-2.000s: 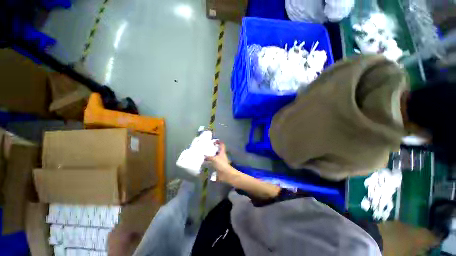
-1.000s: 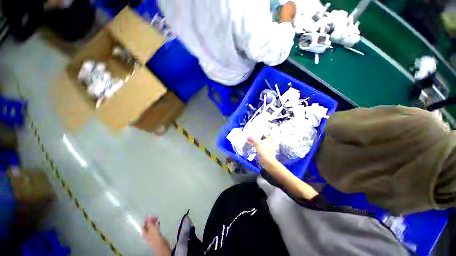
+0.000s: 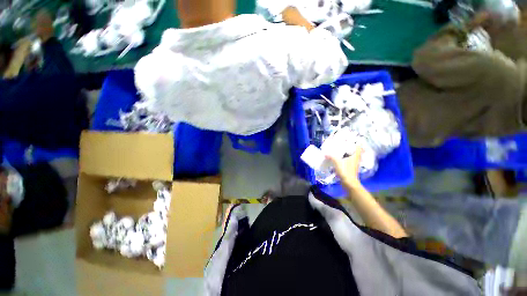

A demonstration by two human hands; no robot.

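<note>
My right hand (image 3: 348, 169) reaches over the near side of a large blue bin (image 3: 298, 118), with its fingers and thumb around a white camera housing (image 3: 341, 141). A white blocky end (image 3: 314, 156) sticks out to the left of the thumb. The bin is heaped with white camera units (image 3: 385, 128), thin white sticks and crinkled clear film. The held housing blends into the pile, so its outline is hard to tell and I cannot tell if it touches the units below. My left hand is out of the picture.
An open cardboard carton (image 3: 195, 228) with small white camera heads (image 3: 134, 232) stands at the left. A person in white (image 3: 219, 75) sits beyond it at the green conveyor (image 3: 393, 34). A person in brown (image 3: 462, 87) is at the right. Another blue bin (image 3: 110, 103) is behind the carton.
The view has turned from the aisle and orange trolley to face the conveyor. My right hand has gone from holding the housing over the floor to the bin. My left hand has left the view.
</note>
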